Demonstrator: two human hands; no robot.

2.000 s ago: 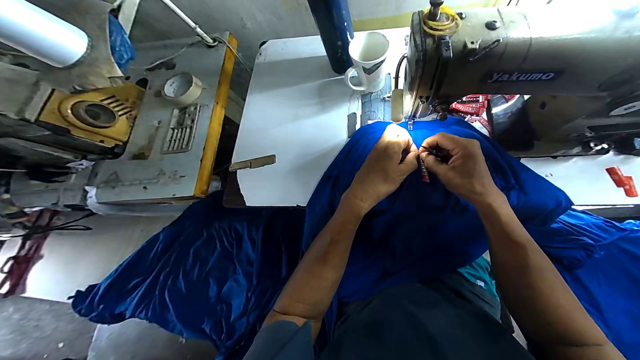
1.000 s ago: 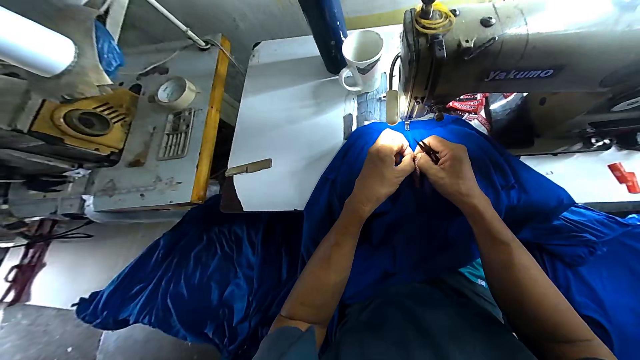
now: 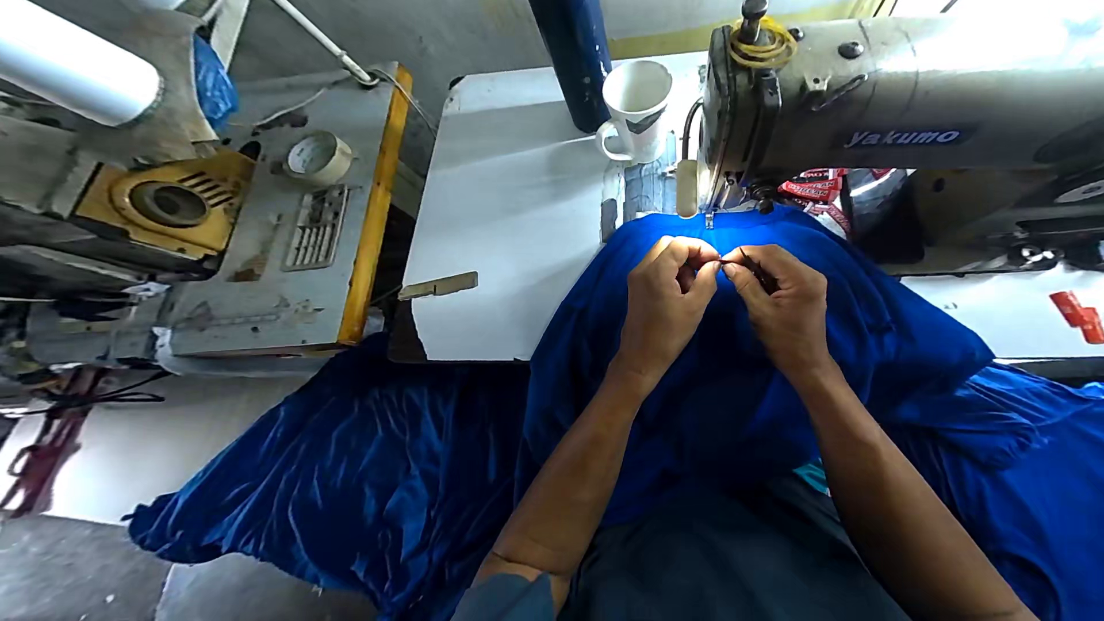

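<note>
Blue fabric (image 3: 733, 388) lies over the front of a sewing machine (image 3: 862, 95) and hangs down over my lap. Above it, just in front of the lit presser foot (image 3: 710, 219), my two hands meet fingertip to fingertip. My left hand (image 3: 670, 302) pinches one end of a small dark item (image 3: 724, 262), too small to name. The thumb and index finger of my right hand (image 3: 780, 302) close on its other side. A dark slender tool, partly hidden, also sits within my right hand's fingers.
A white mug (image 3: 636, 108) stands left of the machine head, beside a dark blue cylinder (image 3: 573, 60). A wooden strip (image 3: 438, 285) lies at the white tabletop's left edge. Red pieces (image 3: 1078, 316) lie at the far right. Another machine table (image 3: 276, 319) holds a tape roll (image 3: 318, 158).
Both hands stay close together over the blue fabric. The small item, which hung reddish below the fingers two seconds ago, now shows only as a dark bit between the fingertips.
</note>
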